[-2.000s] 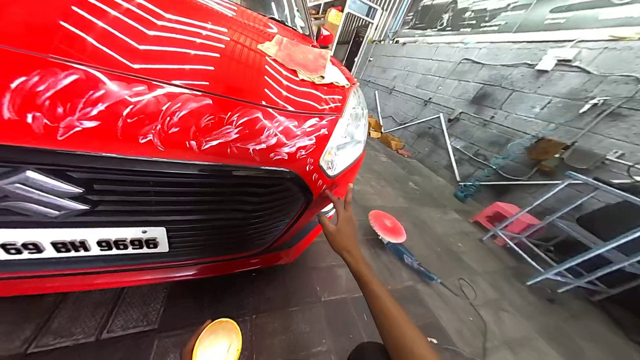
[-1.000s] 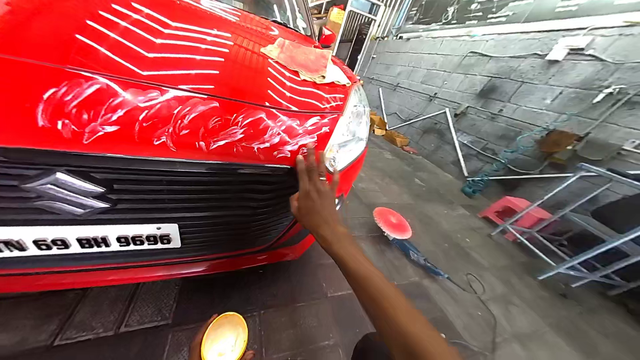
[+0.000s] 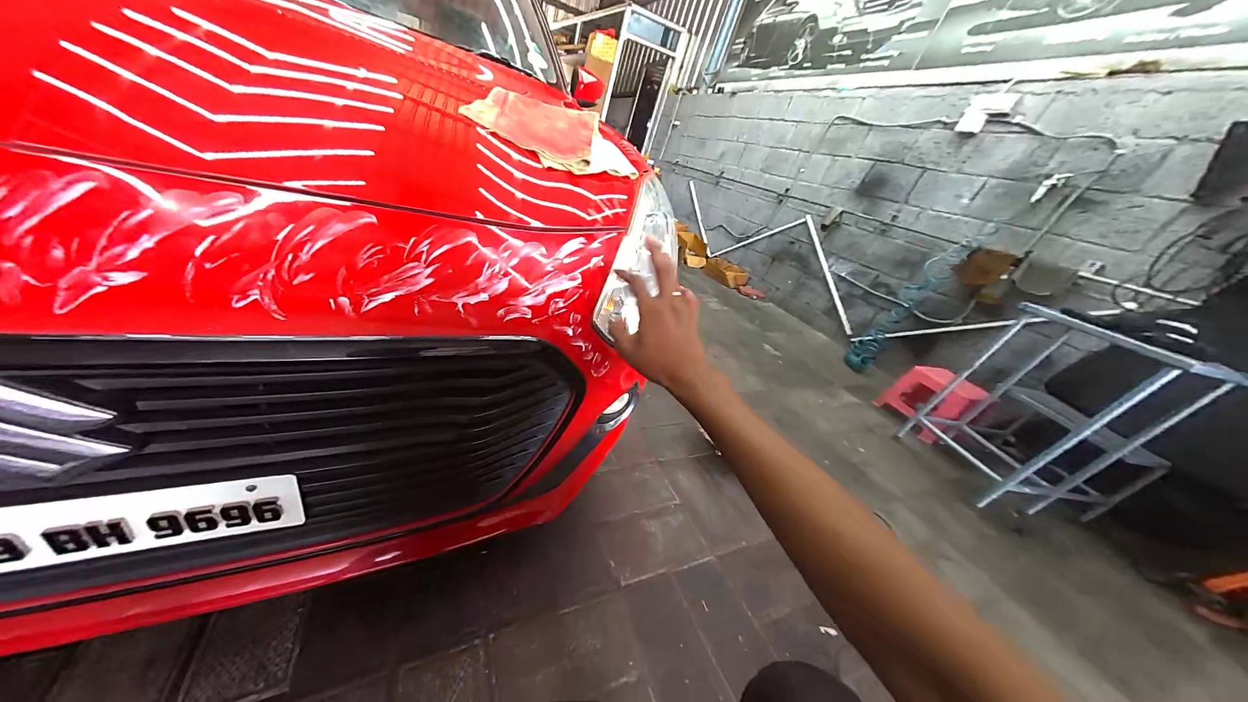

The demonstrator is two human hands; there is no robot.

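Note:
The fingers of my right hand [image 3: 663,322] are spread over the headlight [image 3: 648,229] of a red car, and nothing is held in them. Whitish smears of a paste streak the red front panel [image 3: 322,258] above the black grille [image 3: 390,409]. An orange cloth and a pale one [image 3: 546,132] lie together on the hood near its side edge. My left hand is out of view.
A metal frame stand [image 3: 1102,419] and a pink plastic stool [image 3: 936,395] stand at right by the grey block wall [image 3: 907,175]. White pipes [image 3: 829,278] and a coiled teal hose [image 3: 877,341] are along the wall. Paving covers the floor [image 3: 673,575].
My right hand has moved from beside the grille, over the smeared panel, to the headlight. The yellow round container by my left hand and the polisher on the floor are no longer in view.

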